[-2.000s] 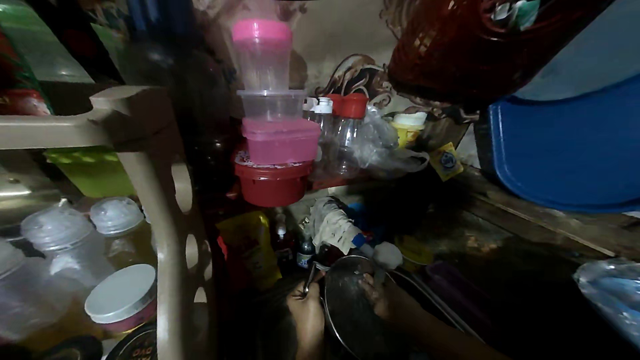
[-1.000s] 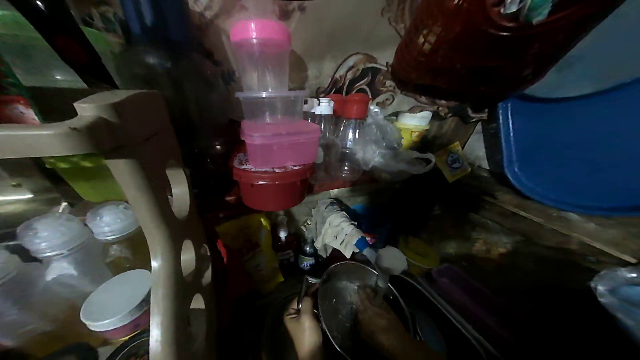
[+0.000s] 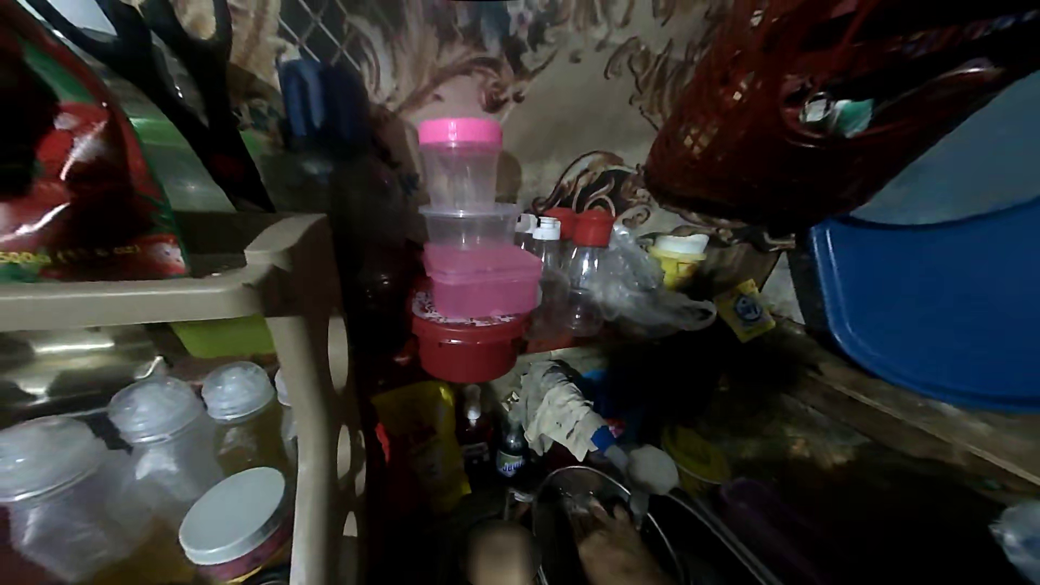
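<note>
At the bottom of the head view, my right hand [image 3: 613, 548] reaches into a round metal bowl [image 3: 546, 532], its fingers against the inside. Whether it holds anything is too dark to tell. My left hand [image 3: 500, 554] is a blur just left of the bowl, below a small metal faucet [image 3: 517, 500]; its fingers cannot be made out. A crumpled pale cloth [image 3: 561, 406] lies beyond the bowl, beside a whitish round cup or scoop [image 3: 652, 470]. Bottles [image 3: 512, 447] and a yellow pouch [image 3: 418, 439] stand behind my left hand.
A beige plastic rack [image 3: 313, 406] with lidded jars [image 3: 154, 414] stands at left. Stacked containers [image 3: 483, 284], clear bottles [image 3: 587, 272] and a plastic bag [image 3: 650, 284] sit on a ledge. A red basket [image 3: 747, 162] hangs above right, over a blue tray [image 3: 934, 317].
The view has shifted, with more of the rack's top now showing. My left hand, earlier clear at the bowl's left rim, is now lower and blurred. My right hand remains in the bowl.
</note>
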